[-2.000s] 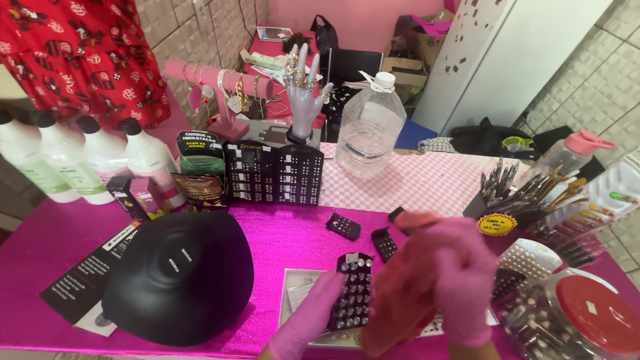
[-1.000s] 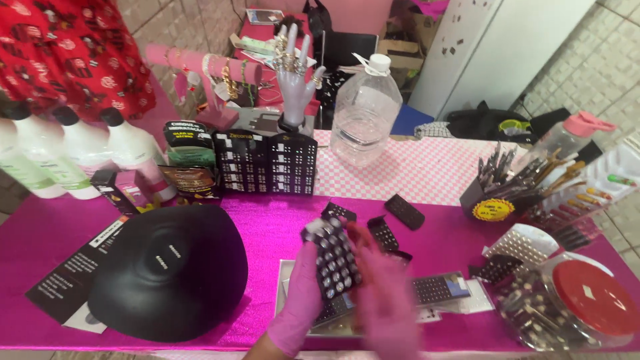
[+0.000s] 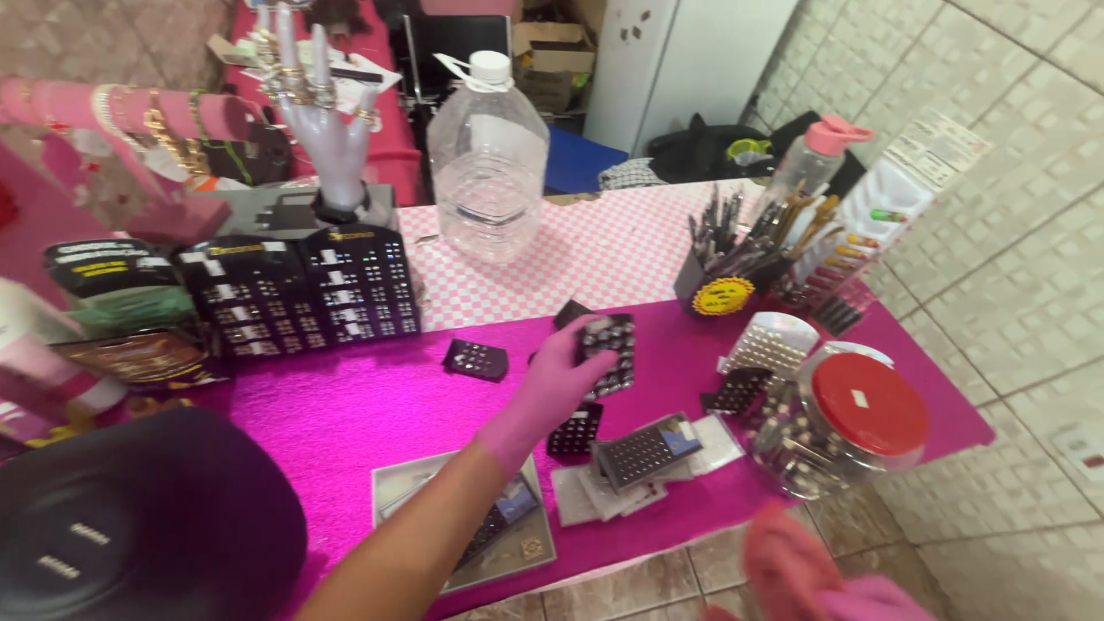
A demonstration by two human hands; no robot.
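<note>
My left hand (image 3: 552, 379), in a pink glove, holds a black card of studs (image 3: 611, 354) above the magenta cloth. Low at the right edge of the table, my right hand (image 3: 871, 599), also gloved and partly cut off, grips a red cloth (image 3: 789, 561). Beneath and beside my left hand lie a black earring card (image 3: 575, 429) and another small card (image 3: 475, 359). My left forearm crosses a shallow grey tray (image 3: 539, 552) with packets in it. Right of the tray, a black stud card in a sleeve (image 3: 642, 453) rests on several clear packets (image 3: 582, 496).
A red-lidded clear jar (image 3: 871, 404) stands at the right, with a black holder of brushes (image 3: 690, 276) behind it. A large clear plastic bottle (image 3: 490, 172) is at the back. Zircon earring displays (image 3: 362, 289) and a mannequin hand with rings (image 3: 332, 138) stand left; a black rounded object (image 3: 147, 517) is nearer.
My left hand has carried the stud card back and to the right, away from the tray. My right hand has moved away from the card to the lower right with the red cloth.
</note>
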